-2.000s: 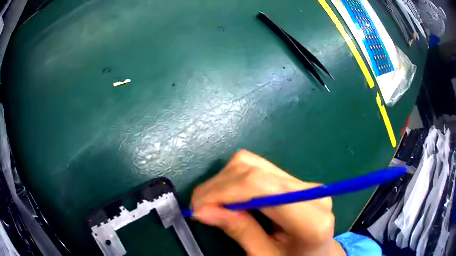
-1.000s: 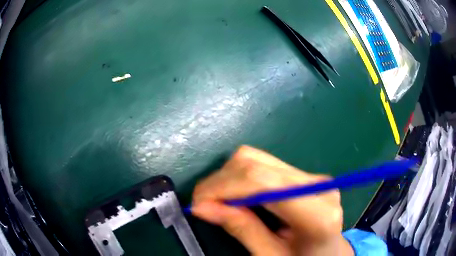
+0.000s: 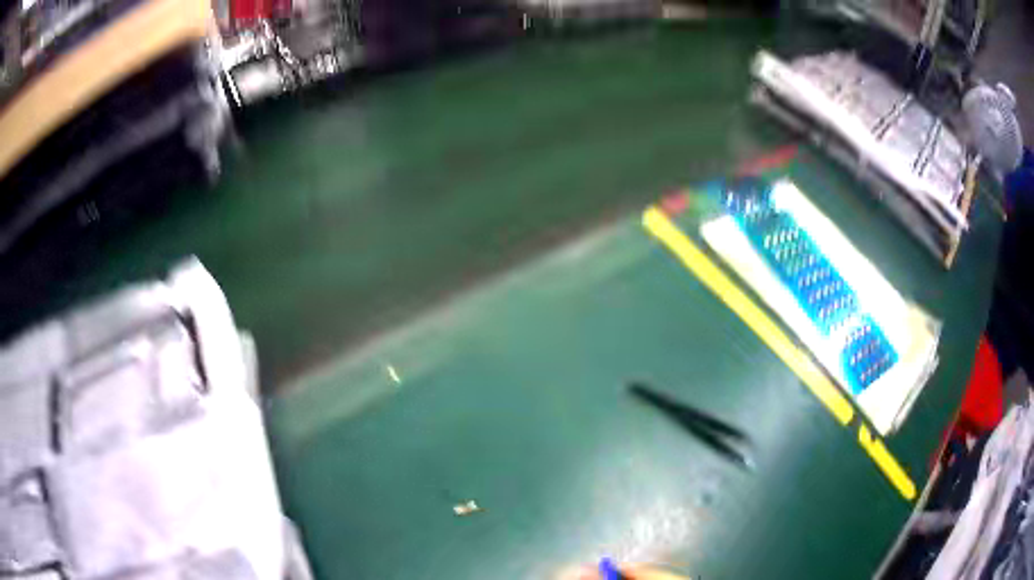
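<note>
The view is blurred. Only a sliver of my right hand [image 3: 646, 573] shows at the bottom edge, cut off by the frame. A short piece of the blue plastic stick [image 3: 610, 569] stands out at its fingers. My left hand is out of the picture. The phone middle frame is not in view. Black tweezers [image 3: 687, 423] lie open on the green mat [image 3: 510, 374], tips toward the lower right. A small pale scrap [image 3: 466, 509] lies on the mat at the lower middle.
A tray under white foam sheet [image 3: 170, 453] stands at the left. A sheet of small blue parts [image 3: 819, 289] lies beside yellow tape [image 3: 748, 312] at the right. White stacked trays [image 3: 867, 125] stand at the back right, near a small fan [image 3: 992, 125]. Wrapped material [image 3: 998, 510] fills the right edge.
The view has swung up and left, bringing in the white-covered tray and the back of the bench. The middle frame has left the picture and my right hand is nearly out at the bottom.
</note>
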